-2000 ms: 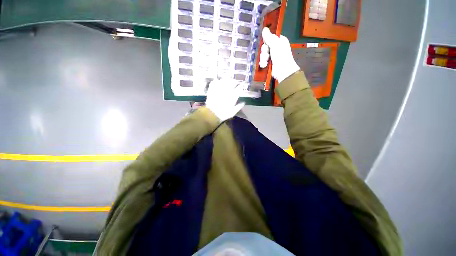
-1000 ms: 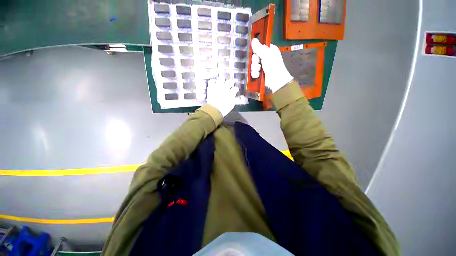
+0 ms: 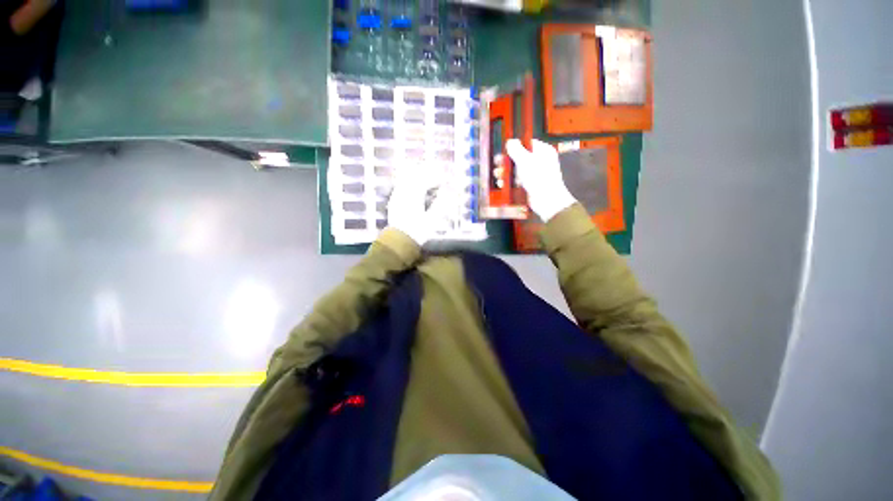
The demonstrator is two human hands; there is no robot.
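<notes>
A white tray [image 3: 369,166] with rows of dark rectangles lies on the green bench in front of me. My left hand [image 3: 419,207], in a white glove, is over its near edge, fingers apart; glare hides whether it touches a part. A small slotted orange frame jig [image 3: 501,124] stands at the tray's right side, slightly tilted. My right hand [image 3: 540,178], in a white glove, holds the jig's right side. A column of blue blocks [image 3: 474,161] shows between the tray and the jig.
An orange fixture plate [image 3: 590,183] with a grey centre lies right of my right hand, and another [image 3: 578,121] lies behind it. A dark parts tray [image 3: 406,51] with blue pieces is behind the white tray. Part of a person's arm [image 3: 29,14] shows far left.
The view has shifted, showing more of the bench's far side. The jig has tipped flatter, so its slots and the blue blocks beside it now show. My right hand still holds it.
</notes>
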